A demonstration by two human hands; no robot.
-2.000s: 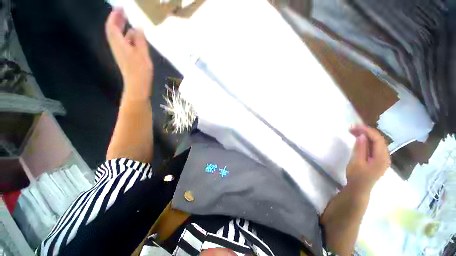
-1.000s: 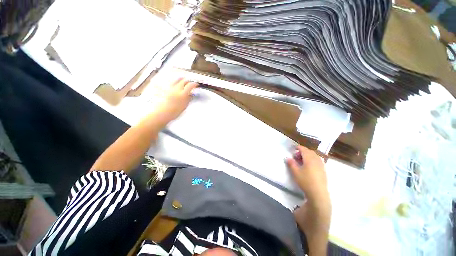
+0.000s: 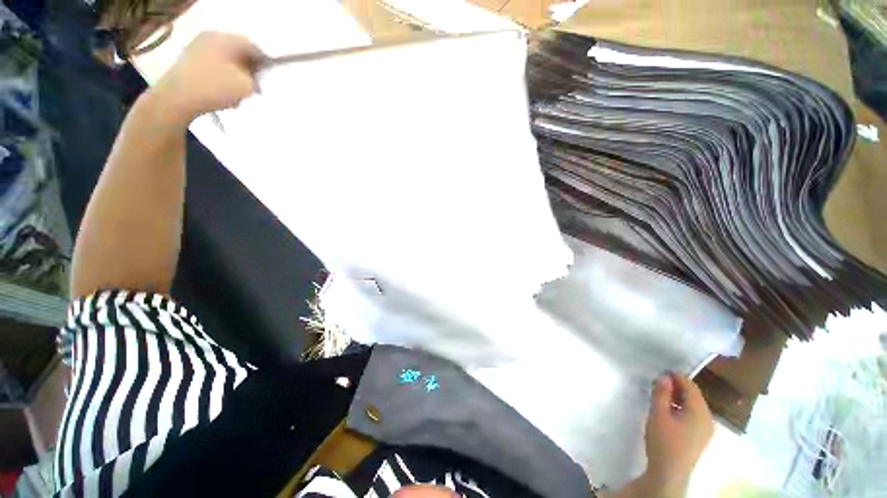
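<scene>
A large panel (image 3: 418, 165) lies pale back up across the table in front of me, its lower edge against my apron. My left hand (image 3: 219, 73) grips its far left edge, where a thin darker rim shows. My right hand (image 3: 678, 413) is at the lower right, fingertips pinched at the panel's right end, where a thin white strip (image 3: 702, 366) sticks out. The middle of the panel looks overexposed. The panel's right part looks greyer and slightly creased.
A wavy panel stack (image 3: 700, 146), grey-white with brown edges, lies beyond at the right. A loose strip pile (image 3: 827, 399) is at the right. A spiky cream strip bunch (image 3: 329, 316) is at the table edge by my waist. Another pale panel (image 3: 292, 24) lies at the far left.
My left hand has moved away to the far left with the panel's edge, spreading the panel over the table. My right hand has moved right and towards me. The dark fold line is no longer visible.
</scene>
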